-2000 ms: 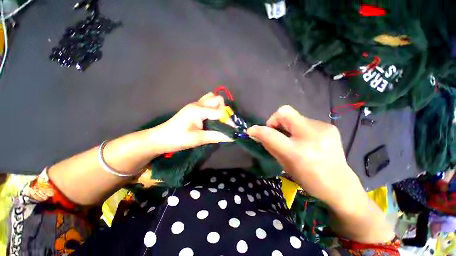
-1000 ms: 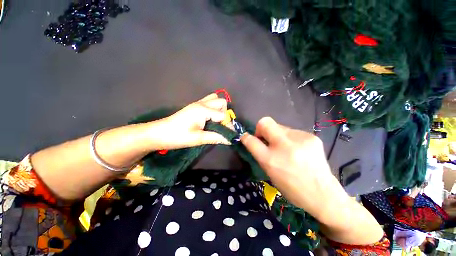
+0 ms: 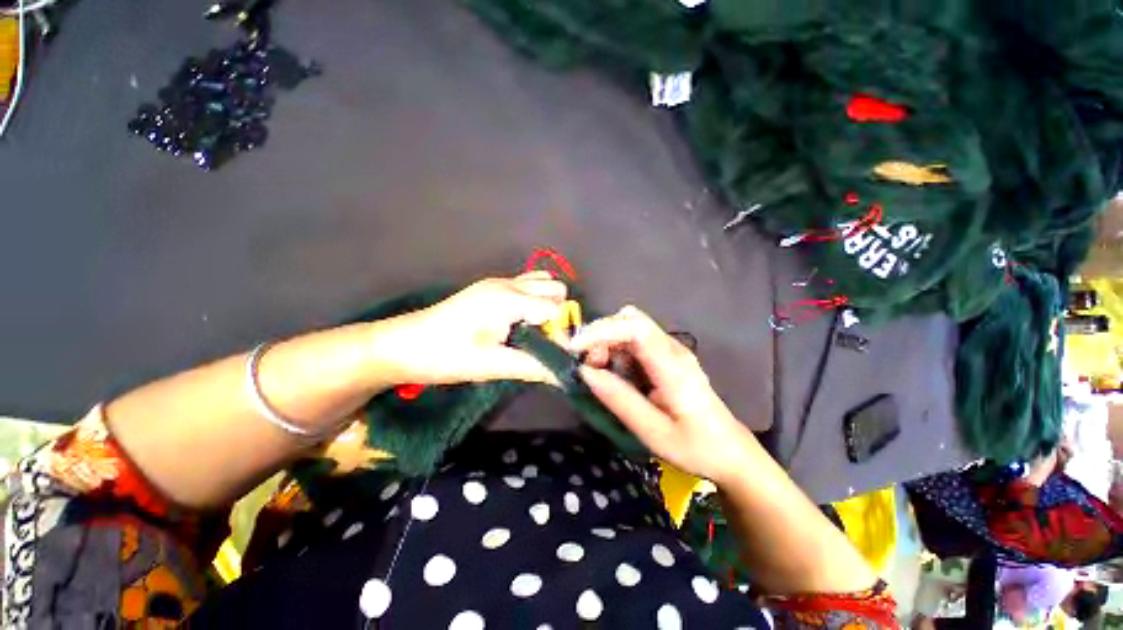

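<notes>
A fluffy dark green garment [image 3: 434, 427] lies bunched at my lap and the table's near edge, with a red patch and a tan figure partly showing. My left hand [image 3: 474, 330] pinches a fold of it between thumb and fingers and wears a yellow cap on one finger. My right hand [image 3: 653, 384] is at the same fold, thumb and fingertips close together and touching the cloth. A red yarn loop [image 3: 551, 262] stands above my left fingers. No needle can be made out; what the right fingertips pinch is hidden.
The dark grey table [image 3: 406, 148] bears a cluster of shiny black beads [image 3: 212, 105] at the upper left. Heaped green garments [image 3: 788, 135] with white lettering fill the upper right. A flat black phone [image 3: 872, 426] lies at the right, near a yellow sack [image 3: 866, 529].
My right hand has turned, with its fingers now curled over the fold beside my left fingertips. My left hand keeps its hold. The view has shifted a little.
</notes>
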